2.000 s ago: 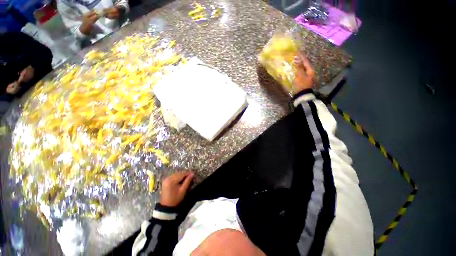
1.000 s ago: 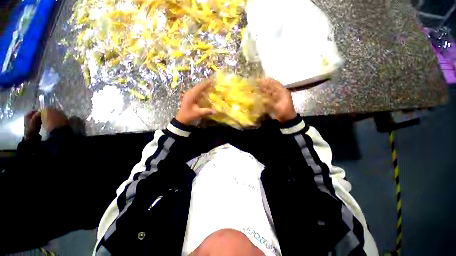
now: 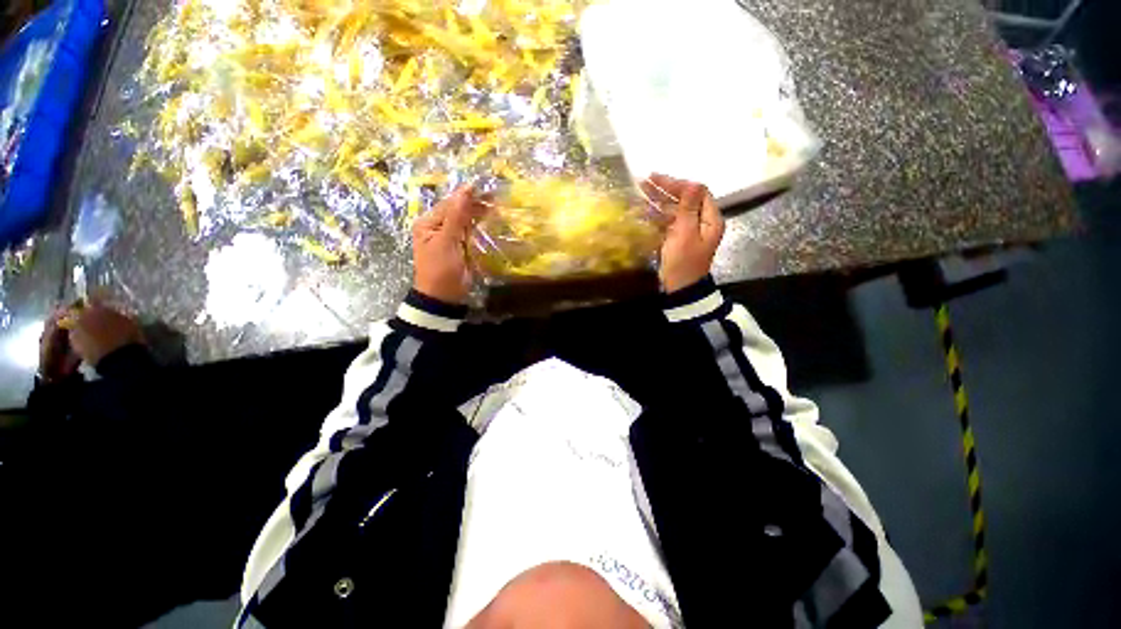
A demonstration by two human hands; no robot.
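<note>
A large clear bag of yellow pieces [image 3: 568, 229] is held between my two hands at the table's near edge. It is blurred, with its yellow contents showing through the film. My left hand [image 3: 445, 246] grips the bag's left side by the film. My right hand [image 3: 686, 231] grips its right side with the fingertips. The wide pile of yellow pieces in clear bags [image 3: 357, 98] lies just beyond and left of the held bag.
A white packet [image 3: 701, 98] lies right of the pile. A whitish film clump [image 3: 246, 280] is left of my hands. Another person's hands [image 3: 96, 337] are at far left, below a blue tray [image 3: 47, 117]. The speckled table [image 3: 916, 135] ends at right, near a pink-purple sheet [image 3: 1067, 129].
The bag was in my right hand at the right side of the table, then came in front of me between both hands. My hands are now farther apart, with film stretched between them.
</note>
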